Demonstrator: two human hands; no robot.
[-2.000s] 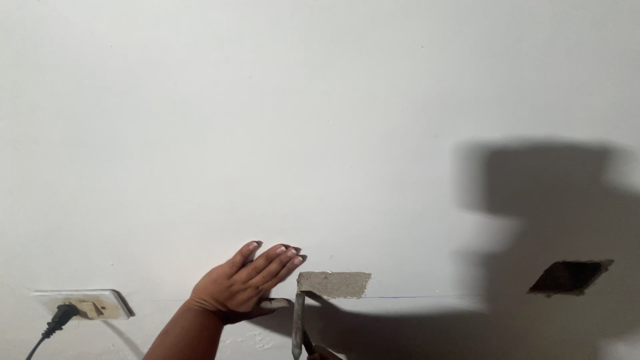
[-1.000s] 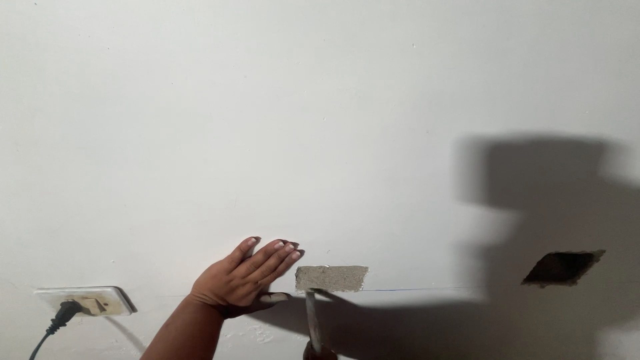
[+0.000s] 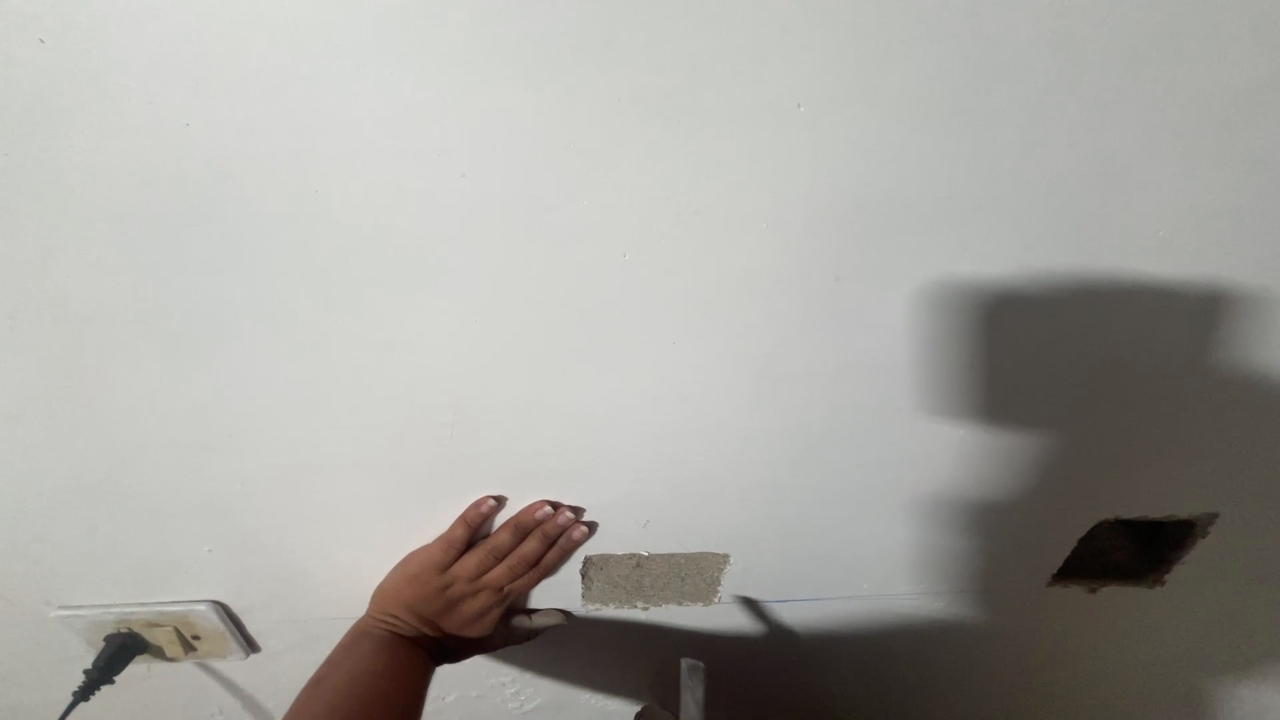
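Observation:
My left hand [image 3: 470, 585] lies flat against the white wall [image 3: 600, 300], fingers pointing up and right, holding nothing. Just right of its fingertips is a shallow rectangular patch [image 3: 655, 580] where the paint is gone and rough grey masonry shows. Below that patch, the end of a flat metal tool [image 3: 691, 688], perhaps a chisel, rises from the bottom edge. Beside it only a bit of my right hand [image 3: 654, 712] shows, apparently around the tool; its grip is mostly cut off by the frame.
A dark, rough-edged hole [image 3: 1135, 550] opens in the wall at right. At lower left, a wall outlet plate [image 3: 232, 635] carries a black plug [image 3: 118, 655] with its cord. A thin blue line [image 3: 830, 600] runs along the wall beside the patch. A large shadow covers the lower right.
The metal tool was at the patch's lower edge a second ago and is now lower, apart from it. My left hand stays in place on the wall.

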